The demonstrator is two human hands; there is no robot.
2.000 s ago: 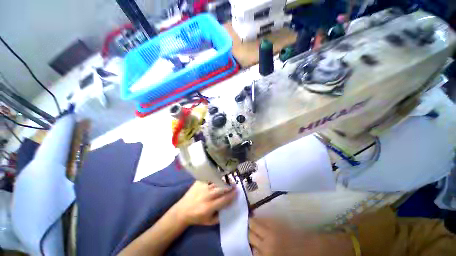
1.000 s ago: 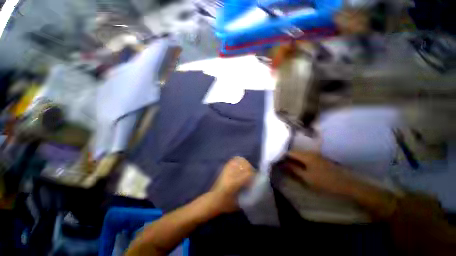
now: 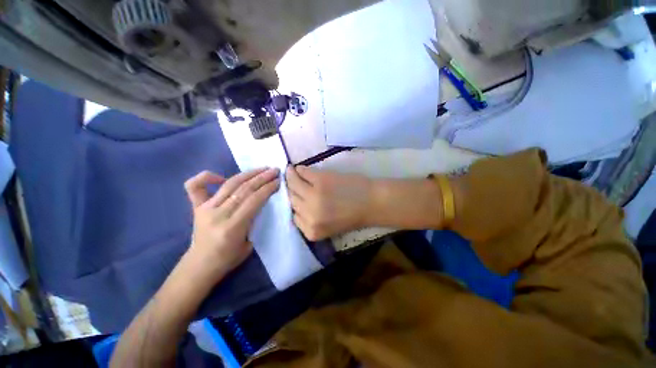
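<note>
A white strip of pocketing (image 3: 277, 248) lies on the dark navy-grey fabric panel (image 3: 137, 194) and runs up under the presser foot of the sewing machine (image 3: 263, 123). My left hand (image 3: 229, 215) lies flat on the white strip, fingertips just in front of the foot. My right hand (image 3: 327, 201) pinches the edge of the strip and dark cloth on the right side, fingers bent. The two hands' fingertips are close together. The needle tip is hidden under the head.
White cut pieces (image 3: 381, 75) lie right of the needle, with more stacked white pieces (image 3: 554, 100) beyond. Thread snips (image 3: 464, 85) with green and blue handles lie between them. The machine head (image 3: 86, 54) spans the top. A blue basket (image 3: 216, 343) is below the table.
The view has moved closer over the needle. My left hand has gone from gripping the cloth near the front to lying flat by the foot; my right hand is now at the strip's edge.
</note>
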